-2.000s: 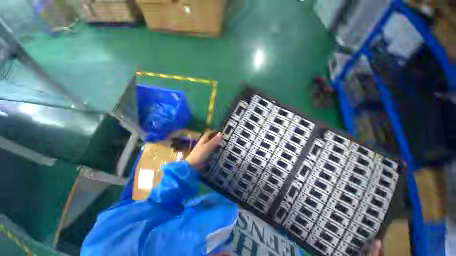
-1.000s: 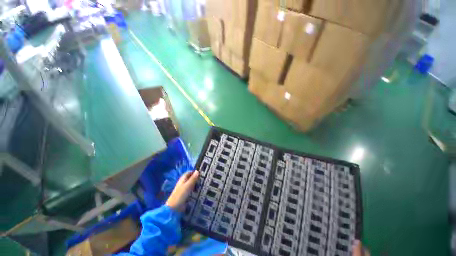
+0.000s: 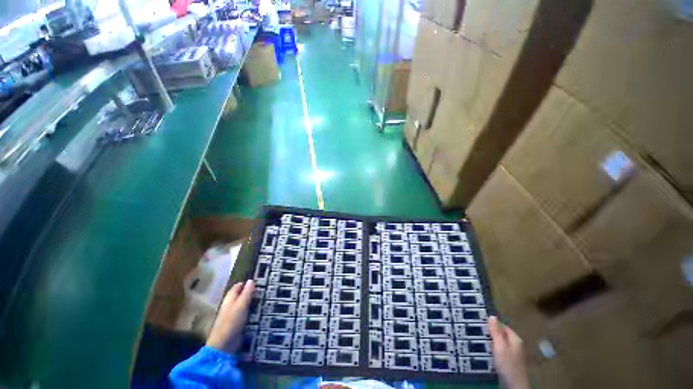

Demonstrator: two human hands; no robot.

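A large flat black tray [image 3: 368, 296] with two sections and a dark centre bar is held level in front of my body. Columns of small white panels [image 3: 342, 304] with dark windows lie in both sections. My left hand [image 3: 232, 315] is shut on the tray's left edge, its thumb on the rim. My right hand [image 3: 507, 351] is on the tray's right edge near the lower corner, its thumb on the rim. The fingers under the tray are hidden.
Stacked cartons [image 3: 456, 99] stand close on the right. A long green bench [image 3: 152, 175] with equipment runs along the left. An open carton [image 3: 171, 285] with white material is beside the tray. A floor line [image 3: 308, 121] runs ahead; a person and a blue stool [image 3: 287, 39] are far off.
The view has turned to face along the aisle. The tray now lies squarer in front of me, still in both hands. The carton stack is nearer on the right; the blue bin is out of view.
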